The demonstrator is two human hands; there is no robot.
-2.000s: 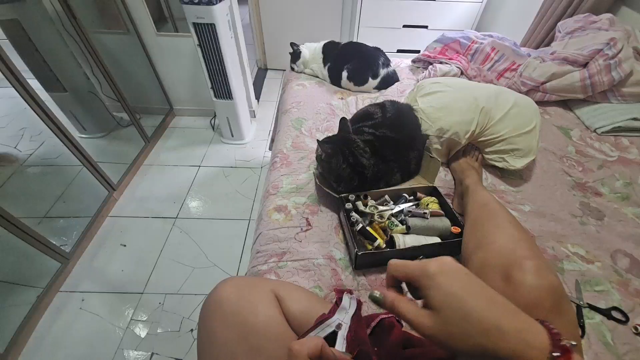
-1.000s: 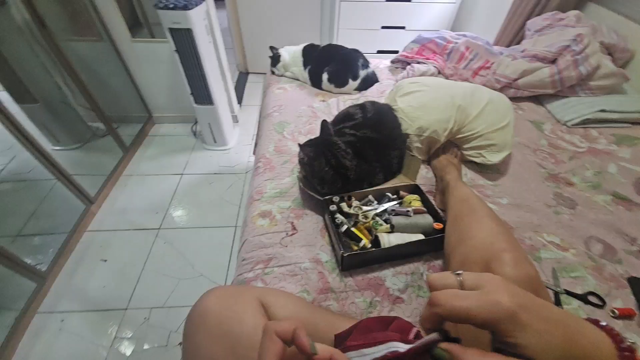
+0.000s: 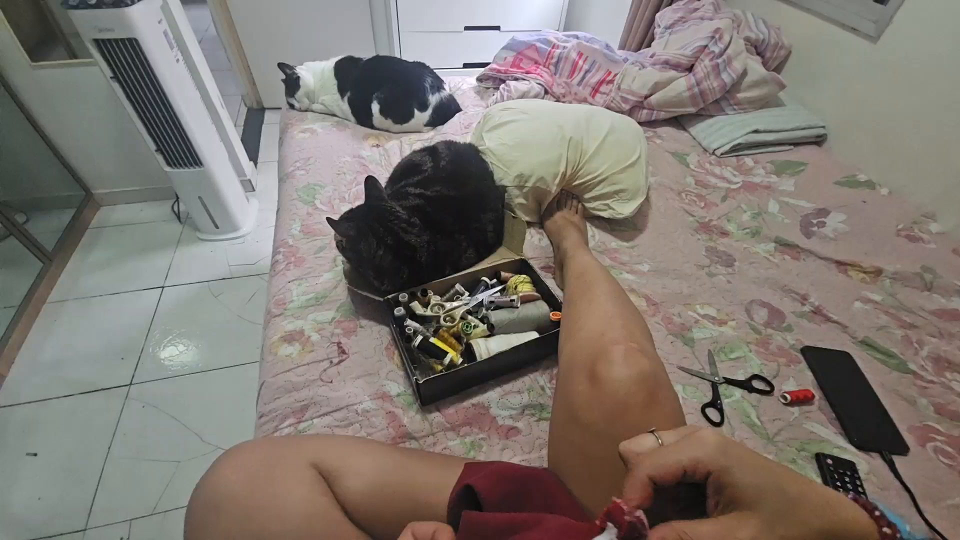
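Dark red fabric lies over my lap at the bottom of the view. My right hand, with a ring on one finger, pinches a bunched edge of it between thumb and fingers; whether it also holds a needle cannot be seen. Only a bit of my left hand shows at the bottom edge, beside the fabric, its grip hidden. Beyond my lap sits an open black box of thread spools, with small scissors on top. Black-handled scissors lie spread on the bed beside a red thread spool.
A black cat rests against the box's lid; a black and white cat lies farther back. My foot touches a pale pillow. At the right are a phone with a cable and a remote control. An air cooler stands left.
My left hand has moved down, mostly out of view. My right hand, lower over the fabric a second ago, is now raised at the right with a bunched edge. The view has shifted right.
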